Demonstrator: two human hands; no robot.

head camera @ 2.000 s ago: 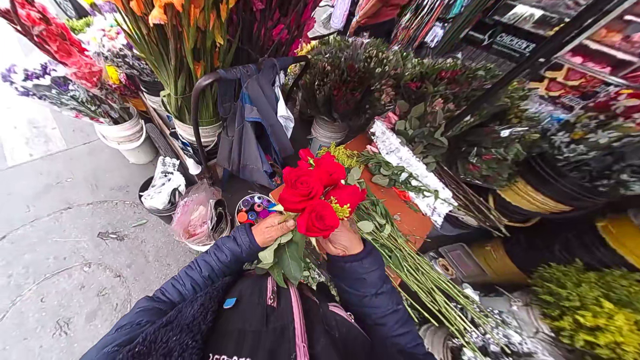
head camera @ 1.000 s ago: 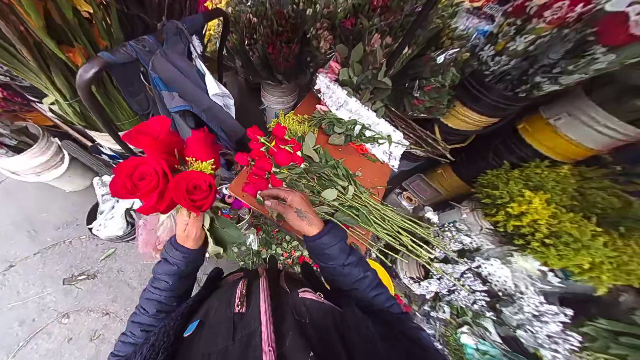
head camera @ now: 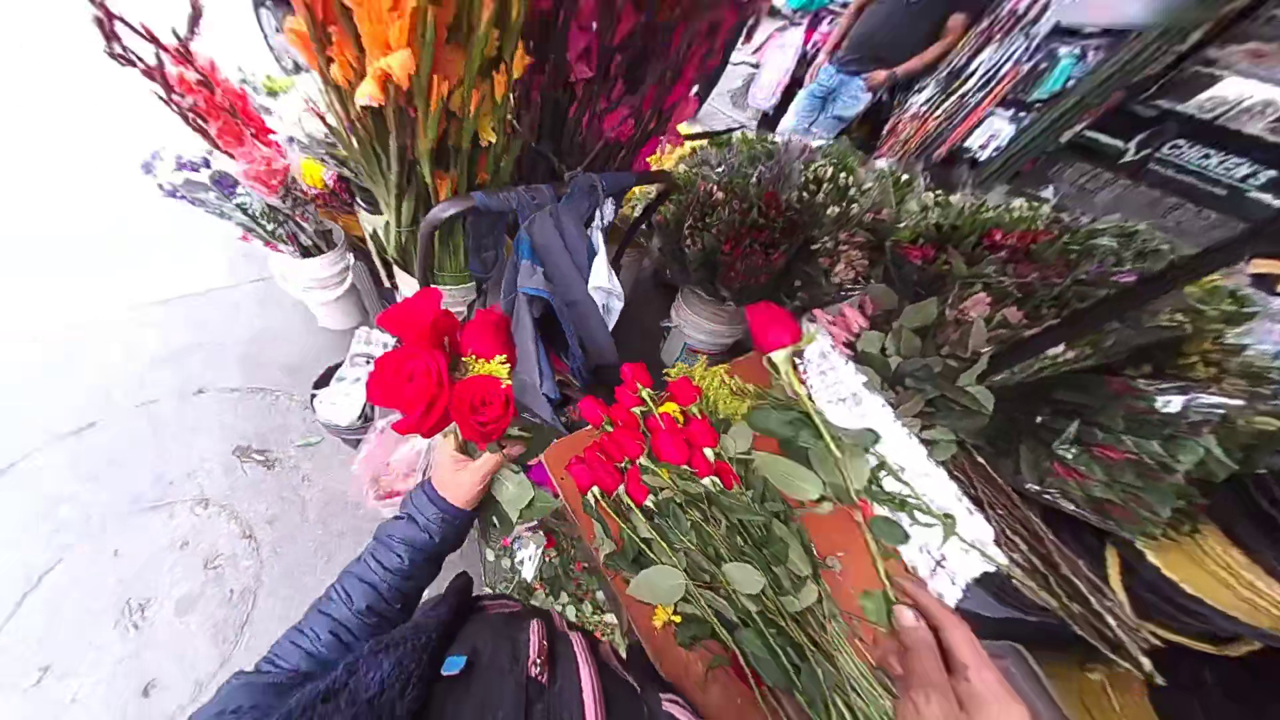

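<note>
My left hand [head camera: 468,472] grips a small bunch of large red roses [head camera: 418,375] with a sprig of small yellow flowers among them, held upright left of the board. At the lower right, my right hand [head camera: 945,650] has its thumb and fingers closed on the stem of a single long red rose [head camera: 773,327], whose bloom points away from me. Between the hands, a pile of smaller red roses [head camera: 668,440] with long green stems lies on a reddish-brown board [head camera: 840,545]. White paper [head camera: 880,450] lies along the board's right side.
A dark jacket [head camera: 565,270] hangs on a black metal frame [head camera: 445,212] ahead. Buckets [head camera: 318,285] of gladioli stand at the back left, and leafy bundles [head camera: 1000,260] crowd the right. A person [head camera: 870,60] stands in the background.
My right hand has moved from over the rose pile to the lower right and now holds a single rose. My left hand still holds the bunch. The view has shifted.
</note>
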